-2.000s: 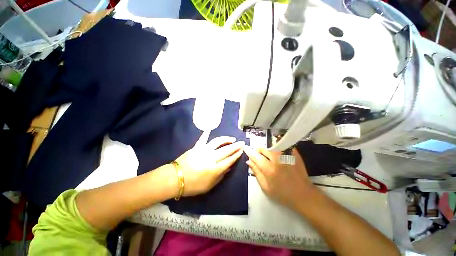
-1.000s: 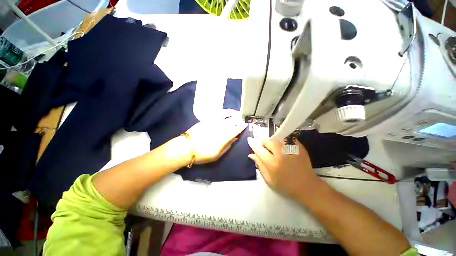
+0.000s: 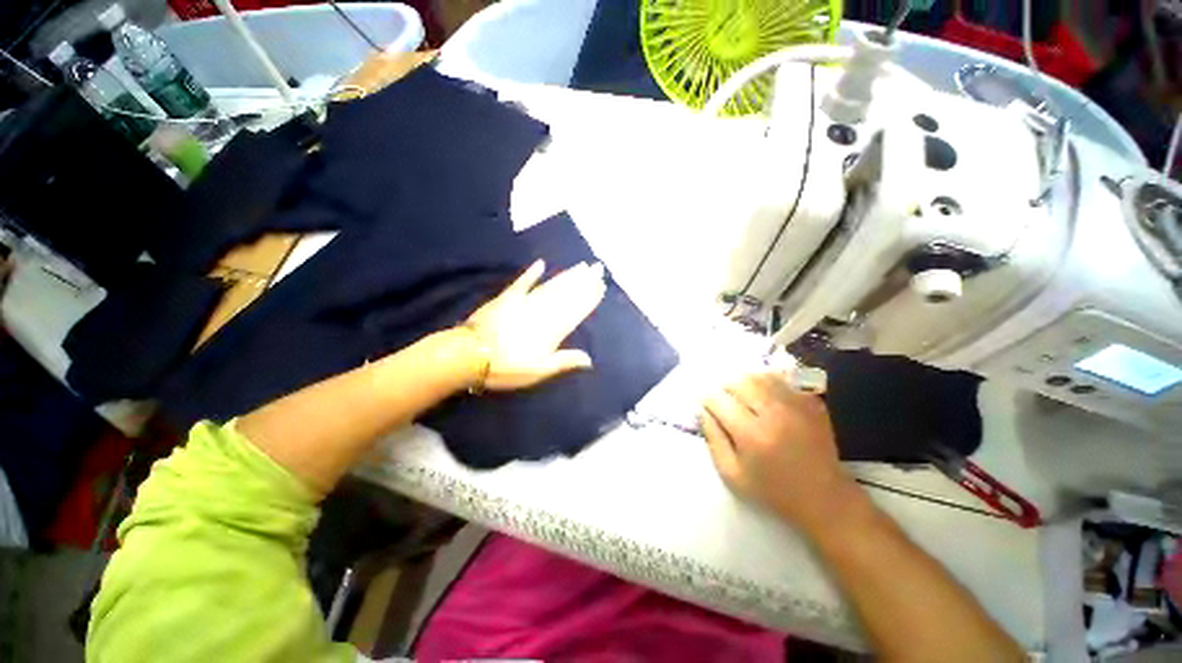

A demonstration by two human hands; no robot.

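A dark navy garment panel (image 3: 629, 356) lies on the white table left of the needle, its right corner short of the presser foot area (image 3: 752, 315). My left hand (image 3: 538, 330) lies flat on the panel with its fingers spread. My right hand (image 3: 771, 434) is beside the needle area, fingers bent and fingertips near the machine bed; whether it holds anything is hidden. A small dark fabric piece (image 3: 903, 408) lies right of my right hand. The white sewing machine (image 3: 894, 227) stands above.
More navy cloth (image 3: 402, 168) lies at the left over brown board (image 3: 246, 279). Red-handled thread clippers (image 3: 996, 492) lie at the right. A lime-green fan (image 3: 732, 45) and pale blue tubs (image 3: 512, 39) are behind. Bottles (image 3: 158, 65) stand at the upper left. A ruler strip (image 3: 557, 525) edges the front.
The panel has moved left, away from the needle, and my left hand has gone left with its fingers now spread. My right hand stays by the needle. The view has shifted left.
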